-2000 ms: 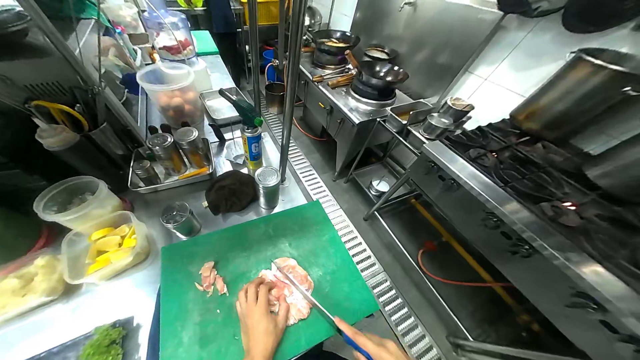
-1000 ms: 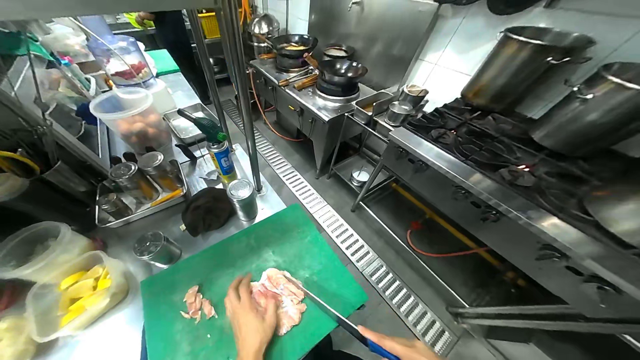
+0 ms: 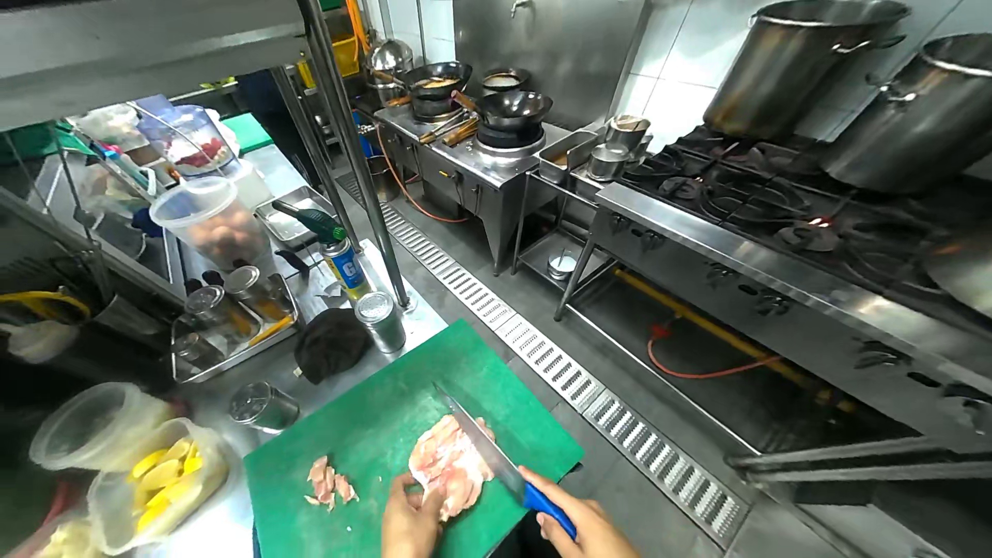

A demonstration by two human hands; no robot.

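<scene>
A flat piece of raw meat (image 3: 446,461), which looks like chicken, lies on a green cutting board (image 3: 372,434). My left hand (image 3: 412,515) rests against its near left edge, fingertips touching the meat. My right hand (image 3: 577,515) is closed around the blue handle of a kitchen knife (image 3: 488,453). The blade lies across the right side of the meat, its tip pointing to the far left over the board; whether it cuts in cannot be told. Several small meat pieces (image 3: 329,484) sit apart on the left of the board.
Left of the board are a tub of lemon wedges (image 3: 159,480), a lidded metal shaker (image 3: 263,407), a metal can (image 3: 380,322), a black cloth (image 3: 333,345) and a blowtorch canister (image 3: 341,260). A floor drain grate (image 3: 542,353) runs beside the counter. Across the aisle stands a gas range (image 3: 744,271).
The knife has moved from the right edge of the meat to lie across it, its tip further out over the board. My left hand has shifted to the near edge of the meat. The view has swung right.
</scene>
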